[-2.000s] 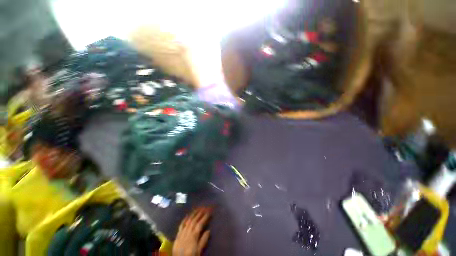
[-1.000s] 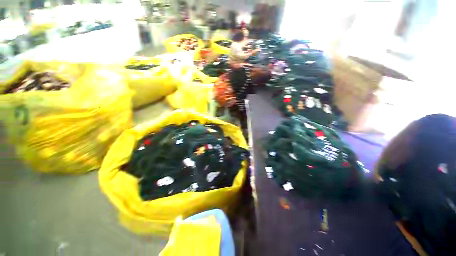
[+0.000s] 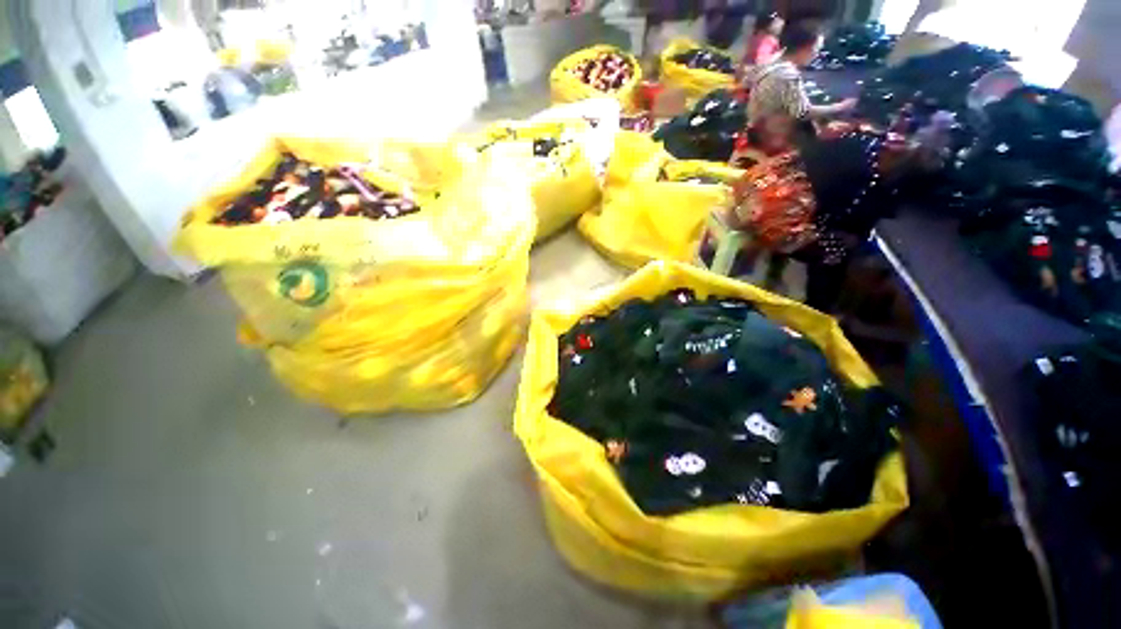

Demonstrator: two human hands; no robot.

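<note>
Neither of my hands is in view. Nearest in front of me, a large open yellow woven sack point(image 3: 578, 528) stands on the grey floor. It is full of dark green plush pieces point(image 3: 701, 406) with white snowman appliqués point(image 3: 685, 464), an orange gingerbread man appliqué point(image 3: 802, 401) and small red parts. More dark green plush pieces point(image 3: 1033, 148) lie heaped on the long dark-covered table point(image 3: 934, 270) at the right.
Another full yellow sack point(image 3: 406, 320) stands to the left, with more yellow sacks point(image 3: 652, 221) behind. Two people point(image 3: 781, 92) are near the table at the back. A blue and yellow object point(image 3: 861, 605) is at the bottom edge. White scraps point(image 3: 412, 608) lie on the floor.
The view has swung left from the tabletop to the sacks and floor. The hand seen at the table edge two seconds ago is out of the picture.
</note>
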